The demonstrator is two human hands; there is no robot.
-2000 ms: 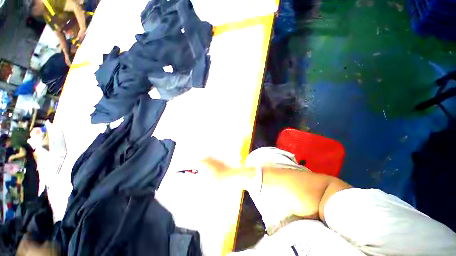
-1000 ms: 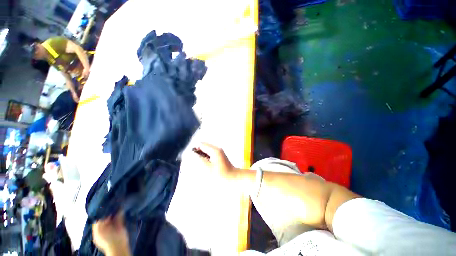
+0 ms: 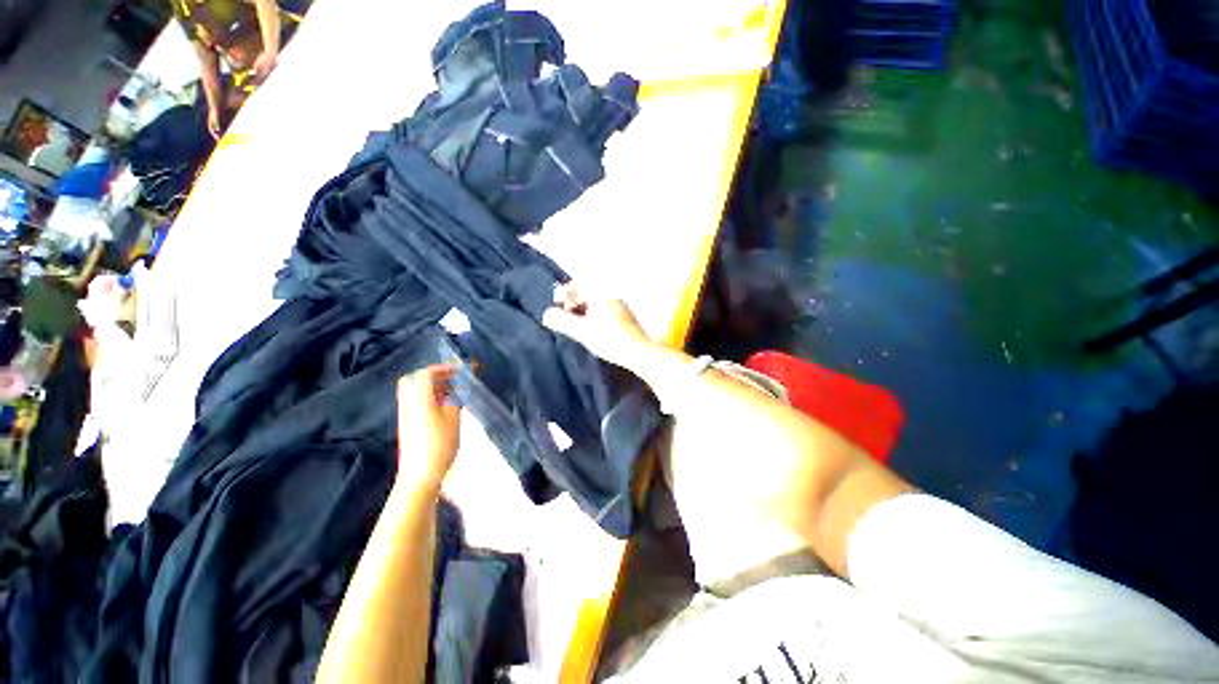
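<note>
A dark navy garment (image 3: pixel 535 381) lies across the table in front of me, its near end reaching the table's yellow edge. My left hand (image 3: pixel 435 401) holds an edge of it between thumb and fingers, beside a greyer strip. My right hand (image 3: pixel 595 321) is at the garment's right side with fingers curled at the cloth. Whether it grips cloth or a small tool is hidden. A large heap of dark cloth (image 3: pixel 254 535) covers the near left of the table.
More dark garments with pale lines (image 3: pixel 515 134) lie farther up the white table (image 3: pixel 682 147). A red seat (image 3: pixel 836 408) is at my right. Blue crates (image 3: pixel 1156 94) stand on the floor at upper right. Another person (image 3: pixel 234 40) works across the table at upper left.
A garment has come across the table towards me. My left hand has moved up and right onto its edge. My right hand, earlier over bare table with a small red-and-dark tool, is now at the cloth.
</note>
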